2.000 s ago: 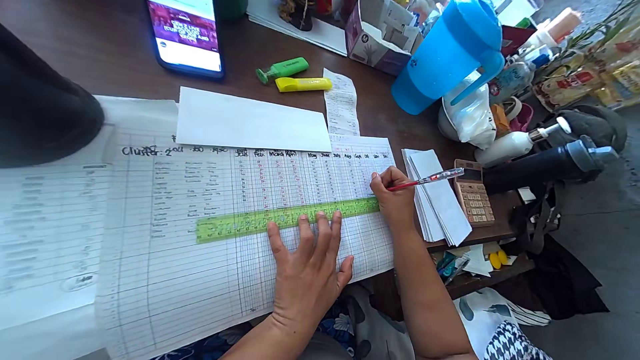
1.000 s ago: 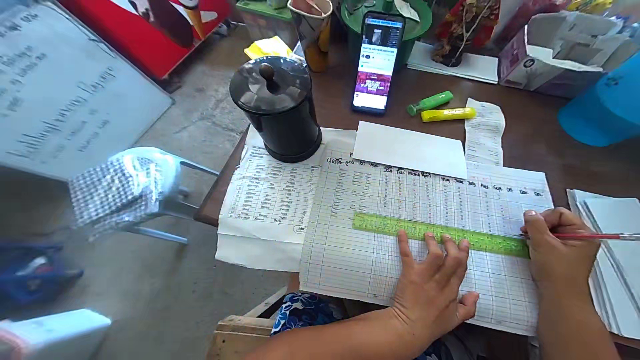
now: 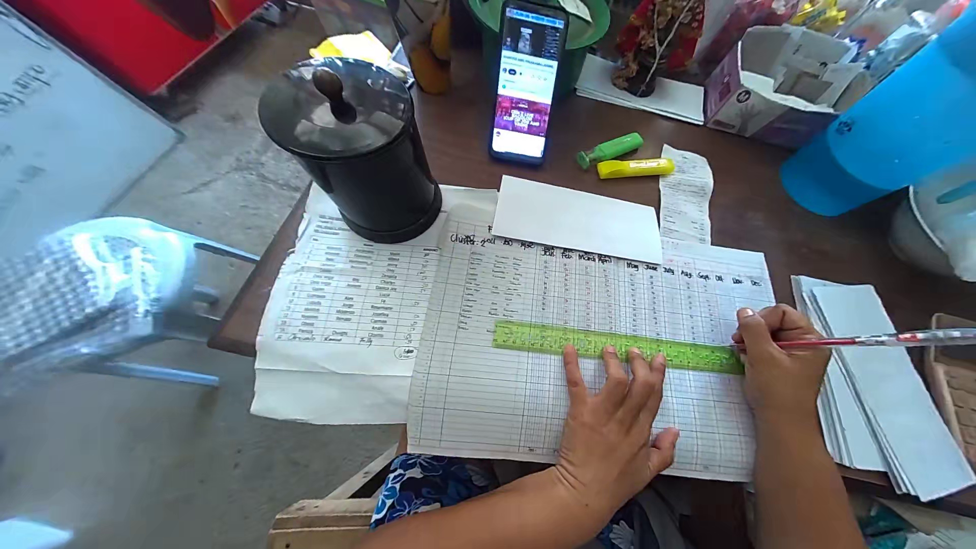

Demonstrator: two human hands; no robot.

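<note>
My left hand (image 3: pixel 614 427) lies with spread fingertips on the lower edge of a green plastic ruler (image 3: pixel 610 341). The ruler sits across a ruled ledger sheet (image 3: pixel 488 404) with handwritten columns. My right hand (image 3: pixel 785 358) grips a red ballpoint pen (image 3: pixel 862 340), its tip by the ruler's right end. A handwritten list (image 3: pixel 328 381) is partly under the sheet's left side. A folded white paper (image 3: pixel 577 219) covers part of the sheet's top edge.
A black lidded canister (image 3: pixel 366 168) stands on the list. Behind the sheet are a propped smartphone (image 3: pixel 526 91), green (image 3: pixel 610 149) and yellow (image 3: pixel 636 168) highlighters and a receipt (image 3: pixel 686 198). At right are a blue tumbler (image 3: pixel 877 130), stacked papers (image 3: pixel 884 381) and a calculator (image 3: pixel 957 374). A stool (image 3: pixel 137 252) stands left.
The view has swung left since two seconds ago. My left hand stays on the ruler, and my right hand still holds the pen near the ruler's right end.
</note>
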